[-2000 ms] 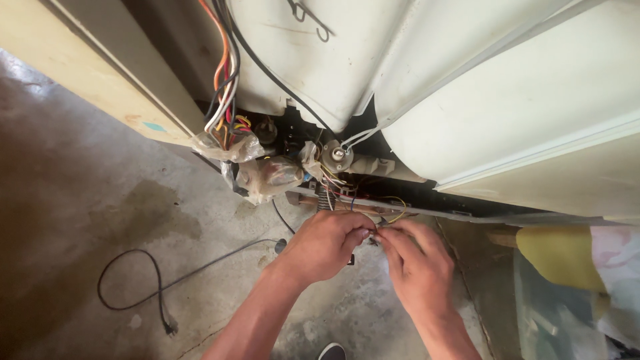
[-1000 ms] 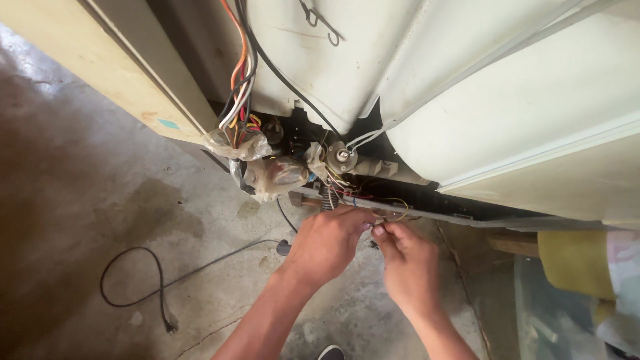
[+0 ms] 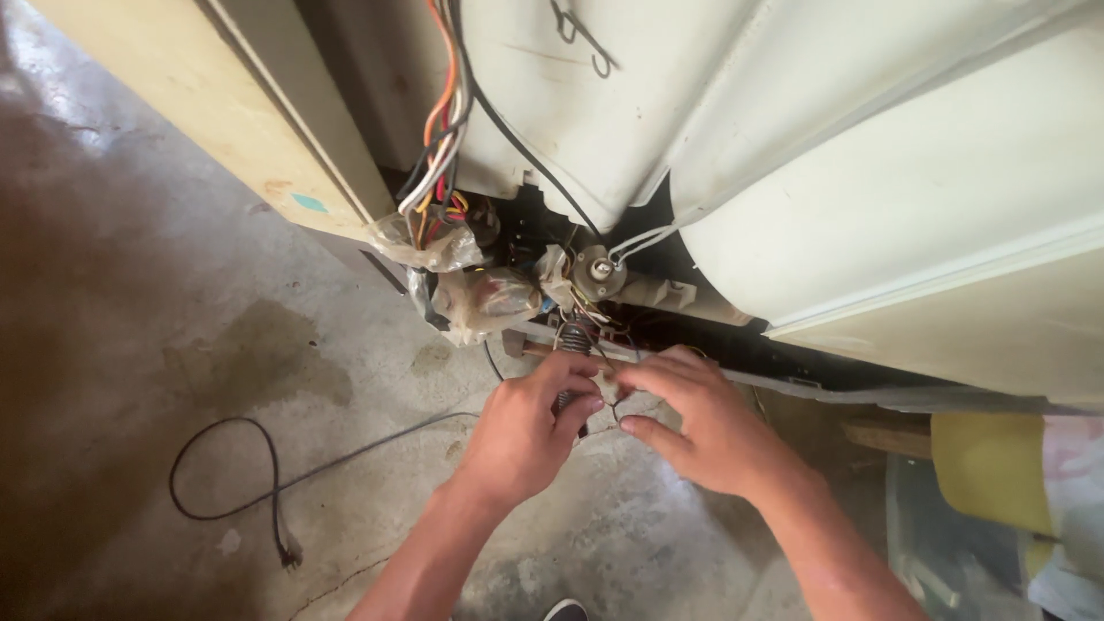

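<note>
Near the foot of an appliance's pale back panel point(image 3: 776, 155), my left hand point(image 3: 535, 423) has its thumb and fingertips close together by a thin dark wire point(image 3: 614, 412); whether it grips the wire is not clear. To its right, my right hand point(image 3: 699, 414) has thumb and index finger apart beside the same wire. A small pale piece lies between the fingertips, partly hidden. Just behind the hands are a black ribbed hose point(image 3: 575, 336) and a round part with a white centre point(image 3: 599, 272). Plastic-wrapped wiring point(image 3: 492, 302) sits to the left.
A bundle of coloured wires point(image 3: 448, 112) hangs down at the upper left. A black power cord with a plug point(image 3: 276, 483) lies looped on the concrete floor point(image 3: 250, 362). At the right are a yellow cloth point(image 3: 992, 466) and a wooden piece point(image 3: 888, 435). A shoe point(image 3: 567, 611) shows at the bottom.
The thumb and index finger of my right hand, close together one second ago, are now spread apart. My left hand stays near the ribbed hose.
</note>
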